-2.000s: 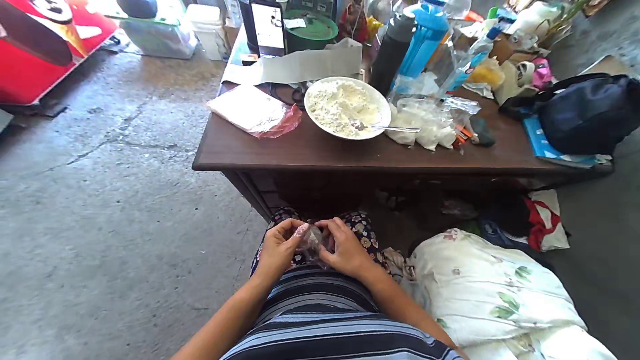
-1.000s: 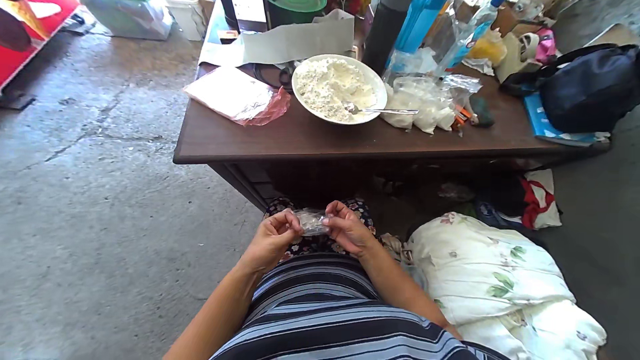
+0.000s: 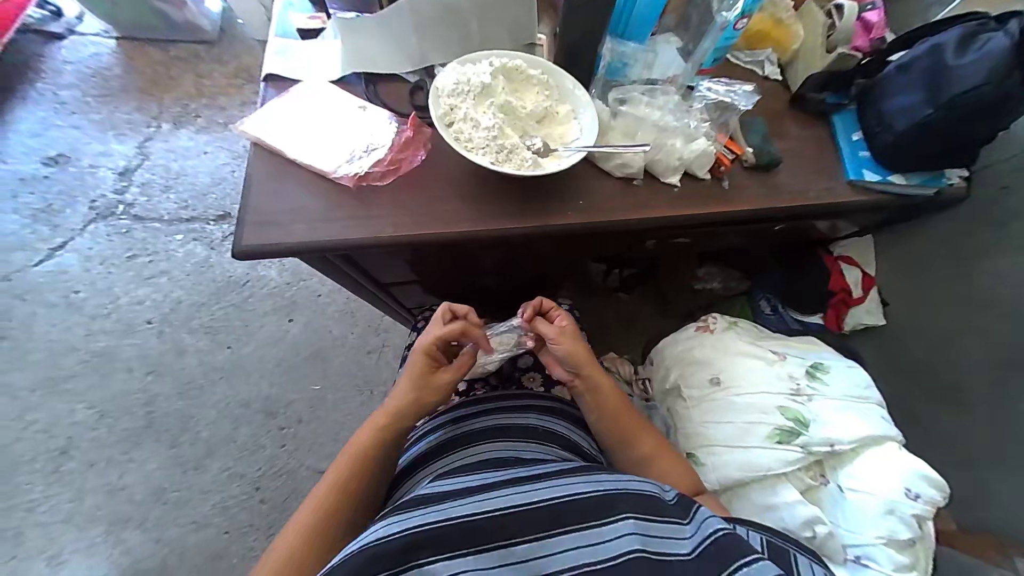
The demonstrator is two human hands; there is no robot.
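A small clear plastic bag with pale contents lies between my hands, above my lap. My right hand pinches its gathered end between thumb and fingers. My left hand is at the bag's other side, fingers curled and partly apart; whether they grip it is unclear. Beyond, on the dark wooden desk, stands a white bowl of white powder with a metal spoon resting in it. Filled clear bags of white powder lie right of the bowl. Left of it is a pinkish-white plastic packet.
A dark backpack rests on a blue book at the desk's right end. Bottles and a grey sheet are along the back. Floral white cloth is bundled beside me at the right. Concrete floor spreads at the left.
The small bag was held by both hands one second ago; now my left fingers have lifted and curled over its left side, while my right hand still pinches its end.
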